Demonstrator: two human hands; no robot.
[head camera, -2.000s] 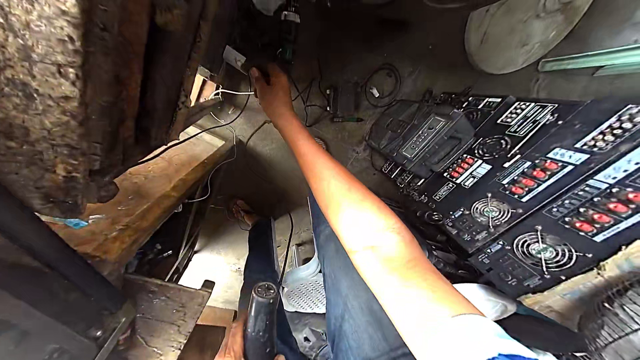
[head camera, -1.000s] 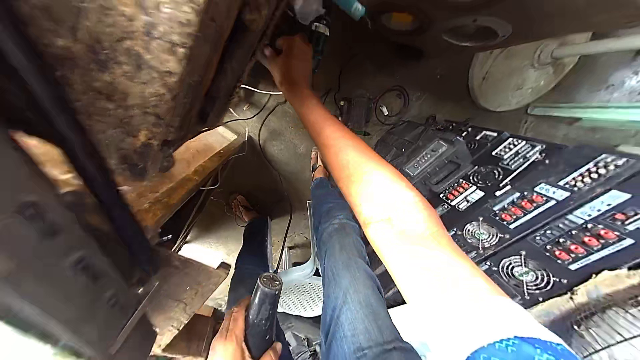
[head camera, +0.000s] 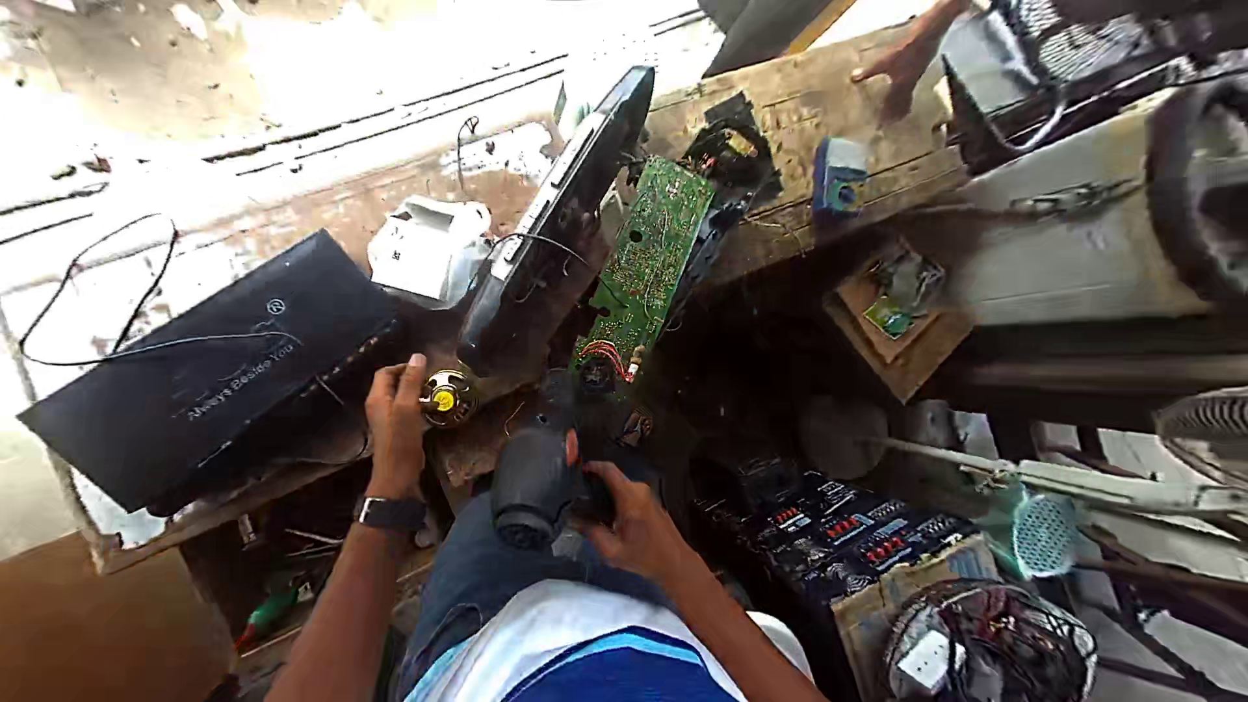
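My right hand (head camera: 629, 517) is closed around the handle of a dark handheld power tool, apparently a heat gun or blower (head camera: 531, 478), held above my lap. With its fingertips my left hand (head camera: 398, 419) touches the rim of a small round metal part with a yellow centre (head camera: 449, 398), perhaps a speaker, at the bench edge. Beyond it a long black casing (head camera: 556, 214) lies slanted on the bench. A green circuit board (head camera: 651, 253) with red wires at its near end is right of that casing.
A large black box panel (head camera: 224, 370) with a cable over it lies at left, near a white plastic part (head camera: 429, 249). A blue and white box (head camera: 840, 175) and another person's hand (head camera: 902, 68) are at the far right of the bench. Amplifier panels (head camera: 848, 531) stand lower right.
The view has swung from the floor to the bench. My right arm, earlier stretched toward the floor items, is now drawn in, with that hand on the dark tool; my left hand is at the round part.
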